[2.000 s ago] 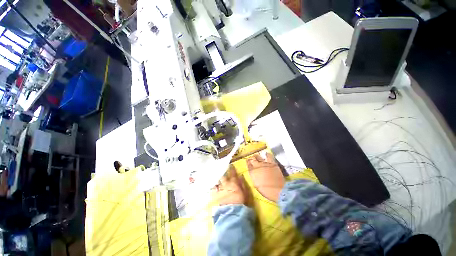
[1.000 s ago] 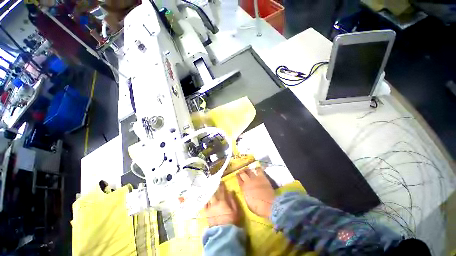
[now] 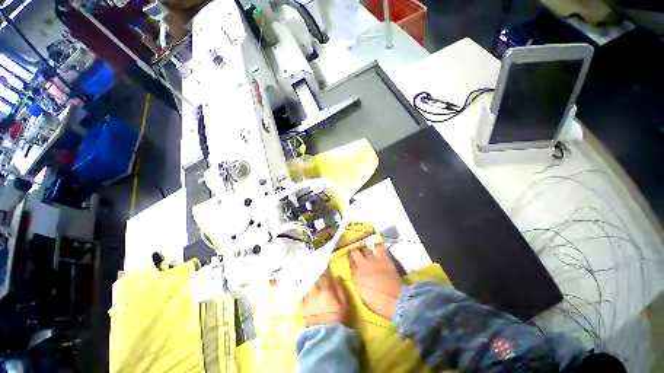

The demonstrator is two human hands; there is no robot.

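A yellow fabric piece (image 3: 378,331) lies under my two hands at the needle area of the white sewing machine (image 3: 236,138). My left hand (image 3: 325,300) lies on the cloth close to the machine head, partly washed out by glare. My right hand (image 3: 375,278) presses flat on the cloth with its fingertips at the narrow brown clamp strip (image 3: 354,242). More yellow cloth (image 3: 349,166) shows behind the needle area. A white curved tube (image 3: 348,211) loops in front of the head. The needle is hidden.
A dark bed plate (image 3: 466,218) extends to the right. A control screen (image 3: 535,95) stands at the right, with a cable (image 3: 451,109) beside it. Loose dark threads lie on the white table (image 3: 582,197). Another yellow cloth (image 3: 153,313) lies at the left. Blue bins (image 3: 109,149) stand beyond.
Against one second ago, the view has shifted slightly. Both hands stay on the cloth in nearly the same place beside the clamp strip.
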